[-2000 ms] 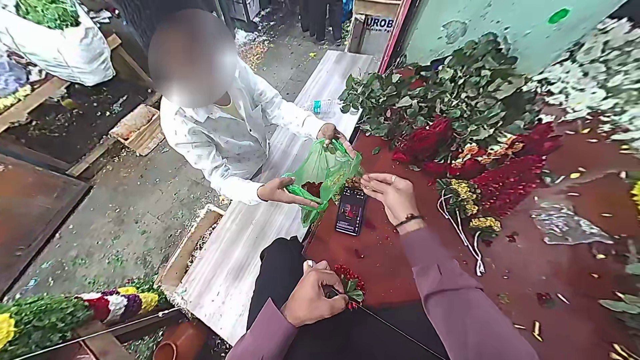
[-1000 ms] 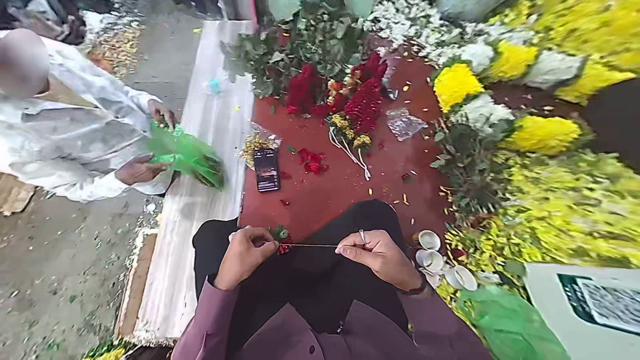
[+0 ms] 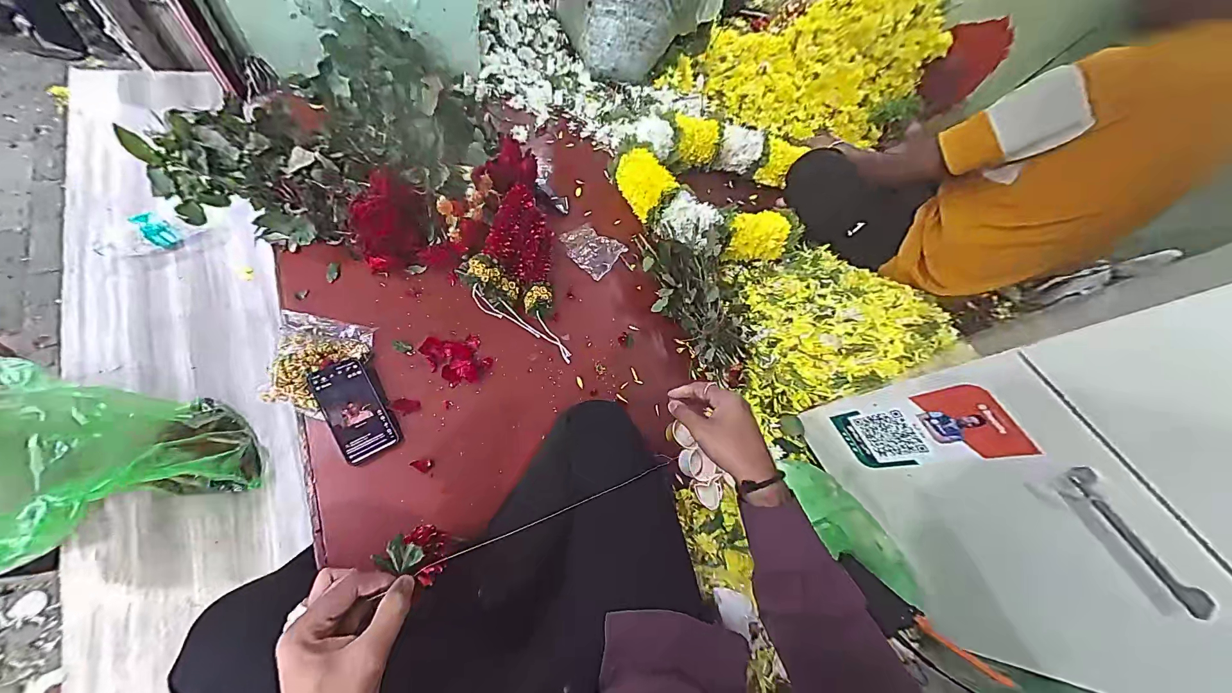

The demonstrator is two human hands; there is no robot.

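Between finger and thumb my left hand (image 3: 346,621) pinches a small bunch of red flowers (image 3: 430,549) with a green leaf, low over my lap. A thin thread (image 3: 568,507) runs taut from the bunch up to my right hand (image 3: 717,428), whose fingertips hold its other end above some small white cups (image 3: 700,472). A phone (image 3: 354,411) with a lit screen lies on the red surface (image 3: 462,318), against a plastic bag of small yellow flowers (image 3: 313,356). Loose red petals (image 3: 455,359) lie nearby.
Red garlands (image 3: 520,241) and leafy stems (image 3: 221,159) lie at the back. Yellow and white flower garlands (image 3: 688,219) and loose yellow flowers (image 3: 837,318) are right, beside a person in orange (image 3: 1049,192). A green plastic bag (image 3: 87,443) is left, a white cabinet (image 3: 1088,462) right.
My right hand has moved up and away from my left, with a longer stretch of thread between them. The view has turned right; a person in orange now shows.
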